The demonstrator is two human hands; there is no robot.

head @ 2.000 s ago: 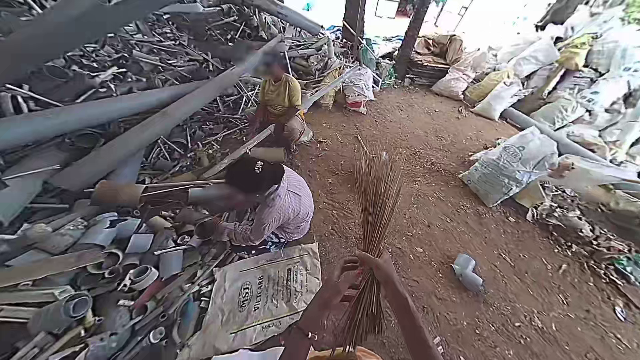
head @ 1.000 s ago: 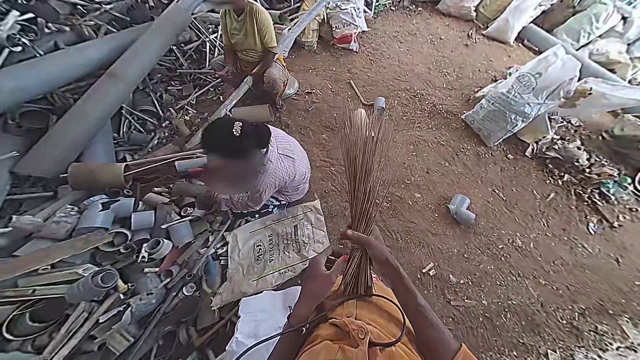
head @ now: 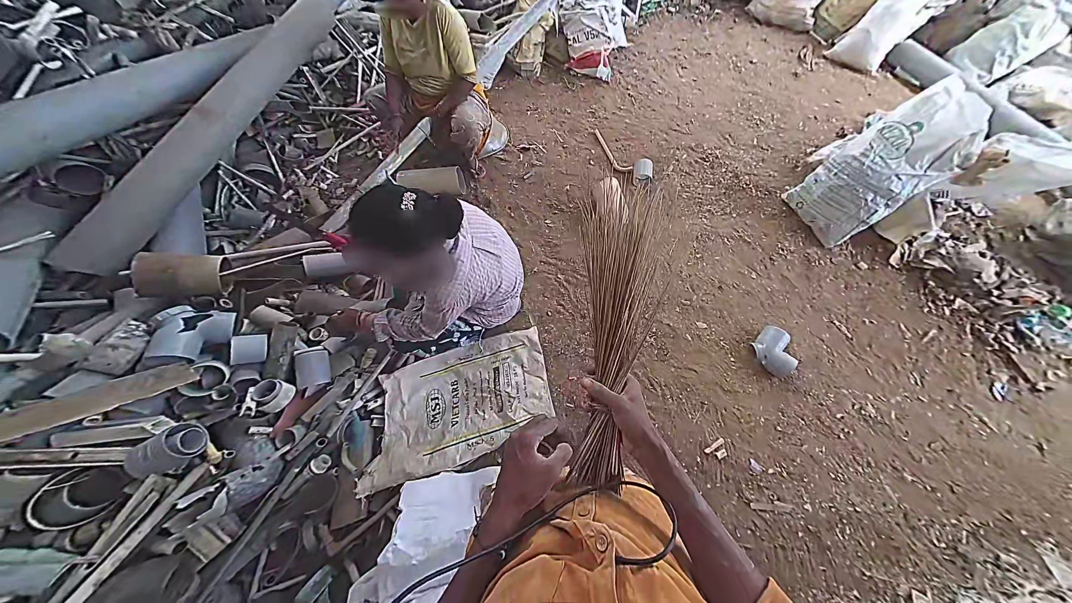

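A bundle of thin brown broom sticks (head: 621,301) stands upright in front of my orange shirt, its loose ends fanned out at the top. My right hand (head: 618,406) is closed around its lower part. Just left of the bundle is my left hand (head: 533,461), fingers curled; whether it touches any stick is not clear. A black cable (head: 536,523) loops across my shirt below both hands. The very bottom of the bundle is hidden near the shirt.
A person in a checked shirt (head: 481,260) crouches by scrap pipe pieces (head: 180,335); another person (head: 429,50) sits behind. A printed sack (head: 469,402) lies beside the pile. A grey pipe elbow (head: 775,350) rests on the dirt, with a white sack (head: 892,159) farther right.
My left hand was at the lower part of the bundle and now sits to its left. The bundle stays upright in my right hand. The view has tilted down.
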